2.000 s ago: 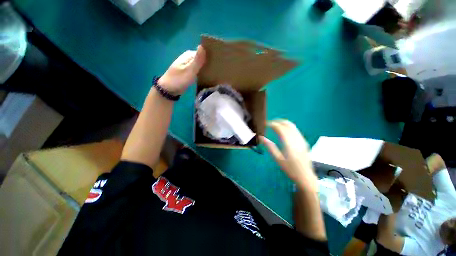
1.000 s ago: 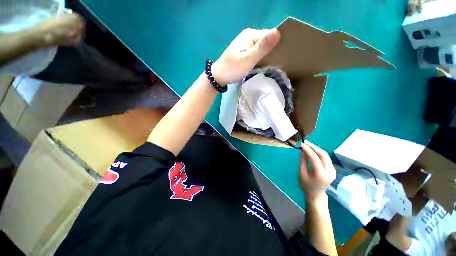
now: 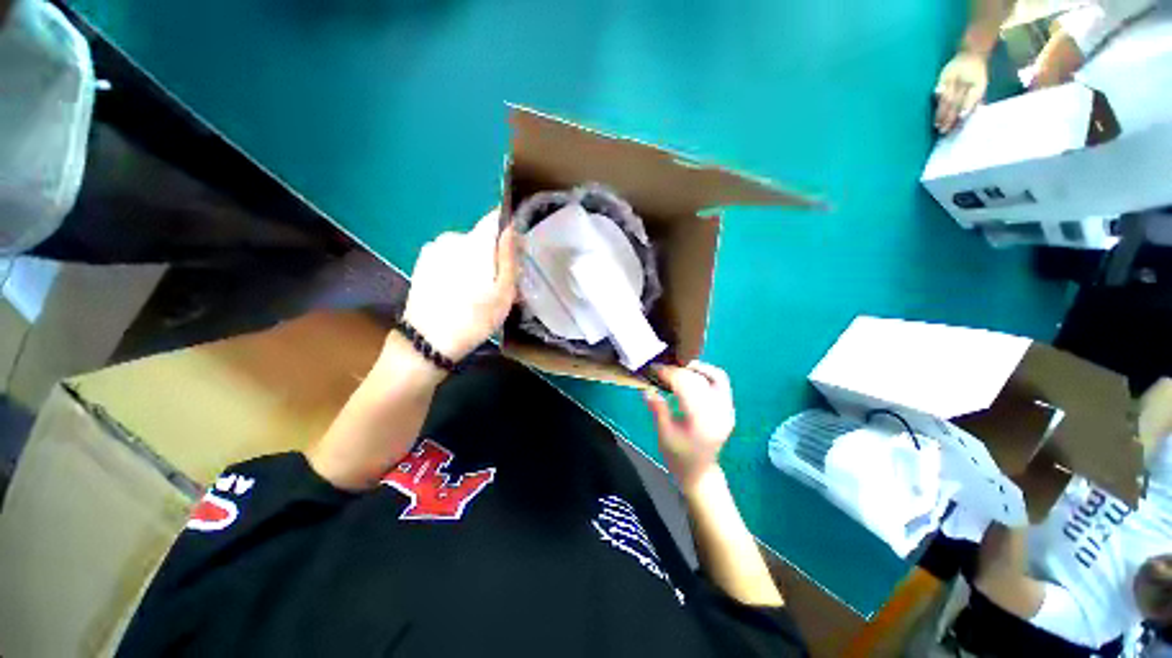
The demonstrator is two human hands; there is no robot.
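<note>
An open retail box [image 3: 704,289] stands at the table's near edge, its brown top flap [image 3: 604,154] raised on the far side. A wrapped appliance [image 3: 553,276] sits inside it, round and white in clear ribbed plastic, with a flat white piece [image 3: 614,309] on top. My left hand [image 3: 460,289] holds the box's left wall. My right hand [image 3: 694,409] is at the box's near right corner, its fingers on the black power cord [image 3: 658,375]; the fingertips are partly hidden.
On the right, another open retail box [image 3: 900,373] lies beside a wrapped appliance [image 3: 861,476], with a person in white [image 3: 1092,566] there. At upper right, a person's hand [image 3: 960,90] is by a white box [image 3: 1028,161]. A large brown carton [image 3: 116,514] stands at lower left.
My left hand has moved from the raised flap down to the box's left wall. My right hand has moved in close to the near right corner with the cord.
</note>
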